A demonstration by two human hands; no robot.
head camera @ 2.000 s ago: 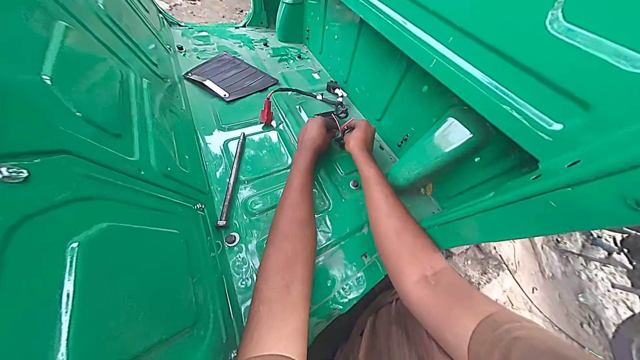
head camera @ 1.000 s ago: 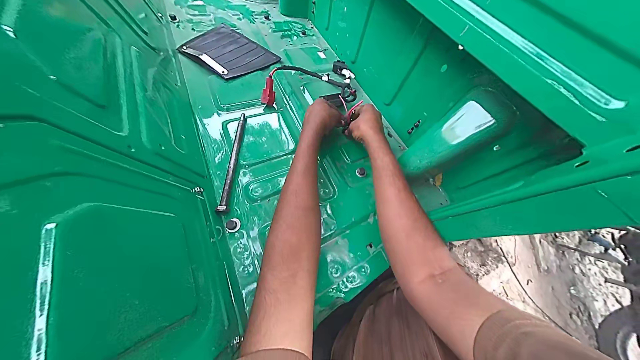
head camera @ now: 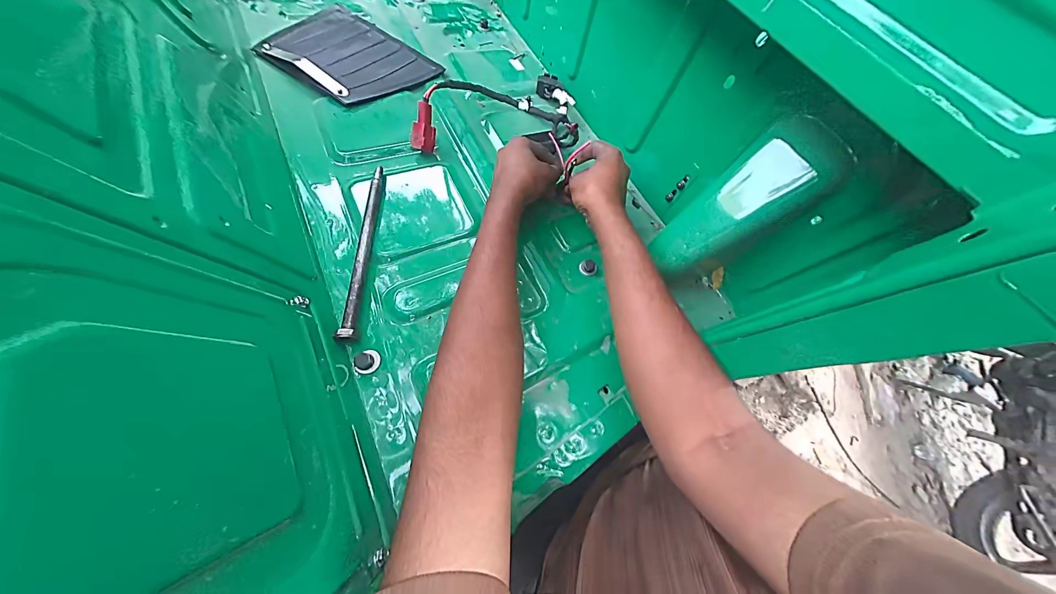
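Note:
My left hand (head camera: 530, 171) and my right hand (head camera: 600, 175) are close together over the green metal floor panel, both closed on thin red and dark wires (head camera: 575, 155) of a wiring harness. A dark piece shows behind my left fingers; what it is, I cannot tell. From there the black-wrapped harness (head camera: 487, 92) runs left to a red connector (head camera: 423, 128) that lies on the floor. At its other end, a black connector (head camera: 549, 86) and a white one (head camera: 563, 97) rest near the right wall of the panel.
Left of my forearms lies a long dark metal bar (head camera: 361, 254) with a flat head. A black ribbed mat (head camera: 355, 51) with a light metal strip is farther back. Green body walls rise on both sides. At lower right, a wheel (head camera: 1002, 520) stands on rough ground outside.
Both hands stay together at the wires, with only small finger movements. The right hand now shows a red wire looped above its fingers.

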